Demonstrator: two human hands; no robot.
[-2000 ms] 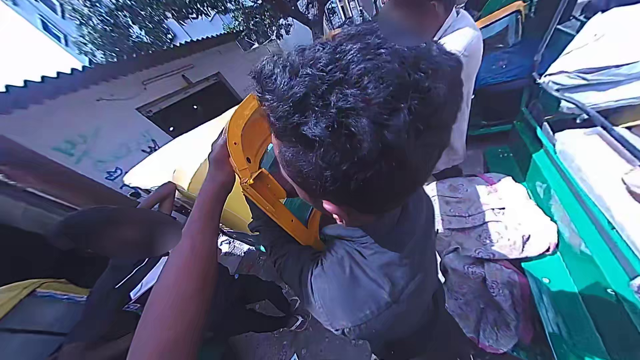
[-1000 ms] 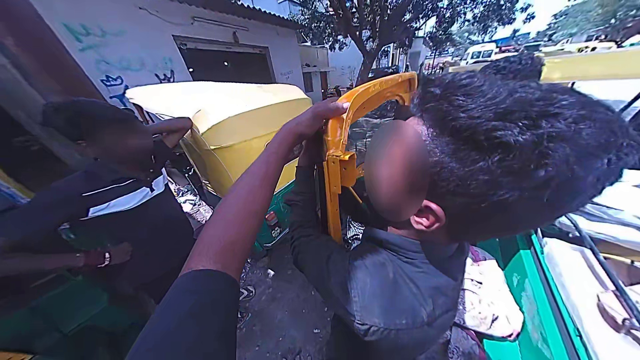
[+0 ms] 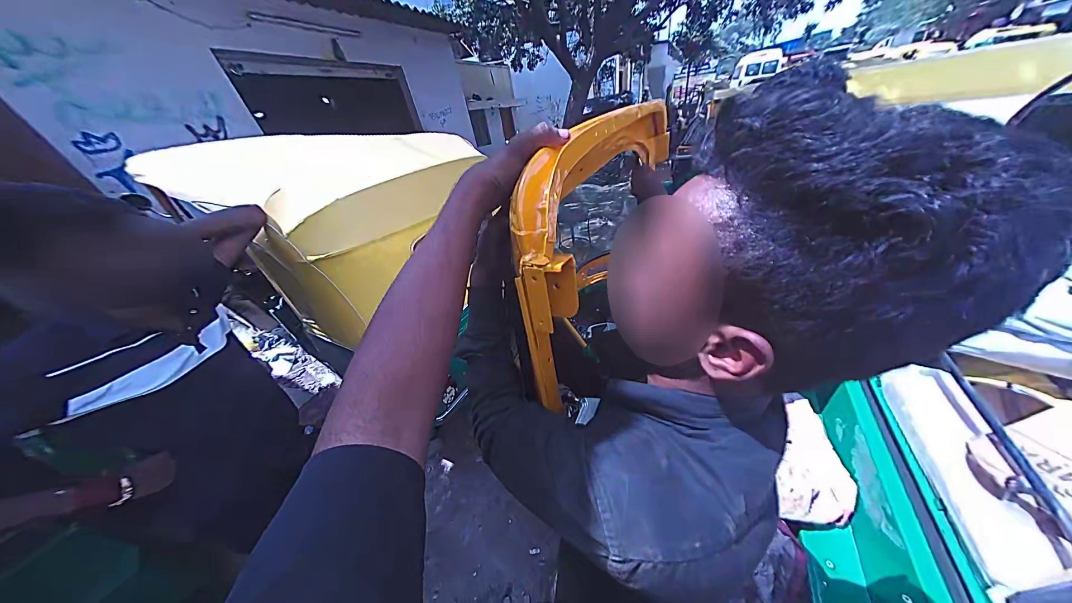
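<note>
My left hand [image 3: 512, 163] grips the upper left corner of a curved yellow-orange painted metal frame [image 3: 536, 213], its fingertips over the top edge. The frame stands roughly upright, with a bracket and bolt holes low on its side. A person in a dark shirt [image 3: 670, 477] is close beside it, head by the frame's opening. That person's hand [image 3: 649, 182] is at the frame's far side, and their other arm runs up along the near side. My right hand is out of view.
Another person in a dark top with a white stripe [image 3: 151, 377] is at the left. Behind the frame stands a vehicle with a yellow canopy [image 3: 360, 209]. A green metal vehicle body [image 3: 879, 494] is at the right. A tree [image 3: 578, 59] and a wall [image 3: 151, 75] stand beyond.
The view has swung up, showing more of the street. My left hand has stayed on the frame throughout. The person in the dark shirt was seen from above and behind; now the side of the head shows.
</note>
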